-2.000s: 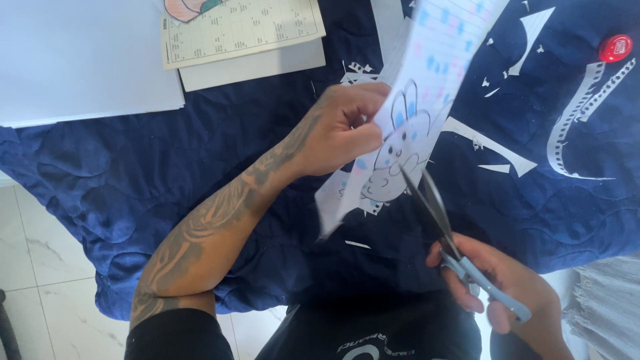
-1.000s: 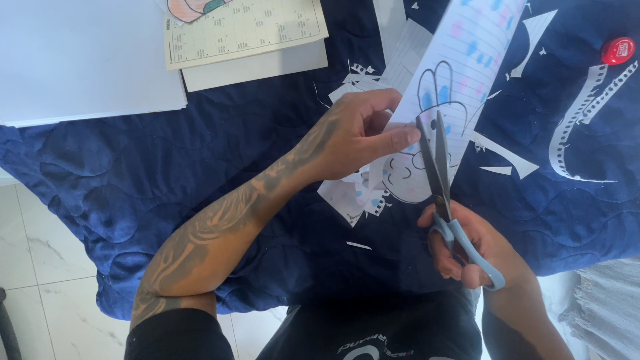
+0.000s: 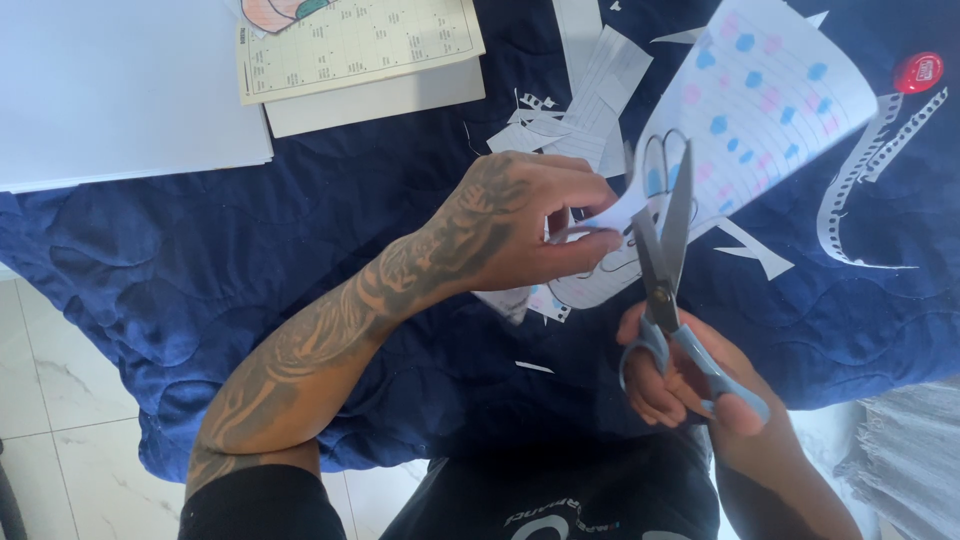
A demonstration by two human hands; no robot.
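Observation:
Between the thumb and fingers of my left hand is a lined paper sheet with blue and pink dots and a drawn figure with long ears. The sheet bends up and away to the right. My right hand has its thumb and fingers through the blue handles of a pair of scissors. The scissor blades are parted and point up at the drawn figure, near its ears. Part of the drawing is hidden behind the blades and my left fingers.
Paper scraps lie on the dark blue quilted cover behind my left hand. Perforated paper strips and a red round object are at the right. White sheets and a printed cream page lie at the upper left.
The paper has turned and now leans further to the right, its dotted part bent over. The scissors have stayed by the drawn figure, their blades parted.

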